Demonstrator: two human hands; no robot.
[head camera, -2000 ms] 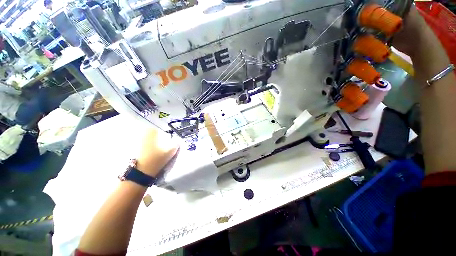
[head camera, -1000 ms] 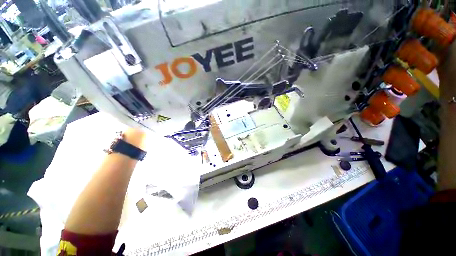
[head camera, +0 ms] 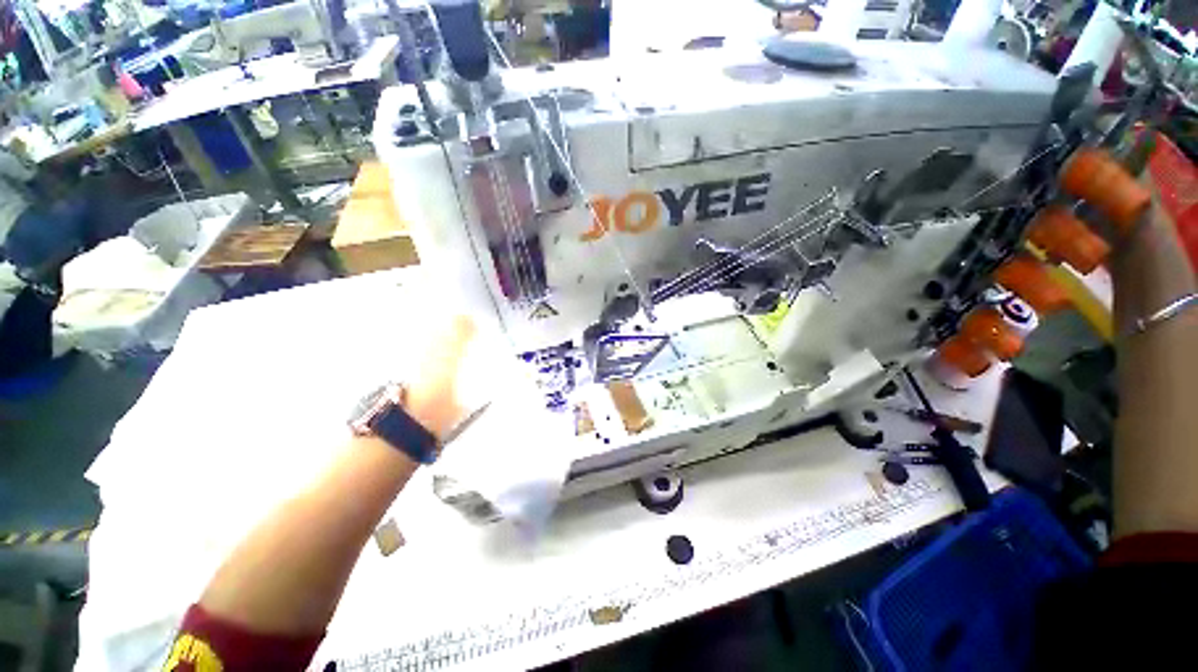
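A white garment piece [head camera: 250, 433] lies over the left of the table and up to the needle area of the grey-white JOYEE machine head [head camera: 815, 145]. My left hand [head camera: 456, 381] is on the fabric left of the needles; glare washes out its fingers, so its grip is unclear. A dark wire-like finger guard [head camera: 633, 352] stands right of the needle area. Thin white threads cross the head. My right hand [head camera: 1140, 226] is at the upper orange tension knobs [head camera: 1104, 187], its fingers largely hidden behind them.
A thread cone [head camera: 956, 378] stands under the knobs. A dark phone-like rectangle [head camera: 1025, 427] and small dark tools [head camera: 953, 440] lie at table right. A blue basket [head camera: 972, 578] is below the edge. Ruler tape [head camera: 736, 565] runs along the front. A white-lined container [head camera: 145, 282] stands at left.
The view has swung closer, then back. The guard now stands right of the needle area. My left hand has gone down the fabric and back near the needles. My right hand remains by the knobs.
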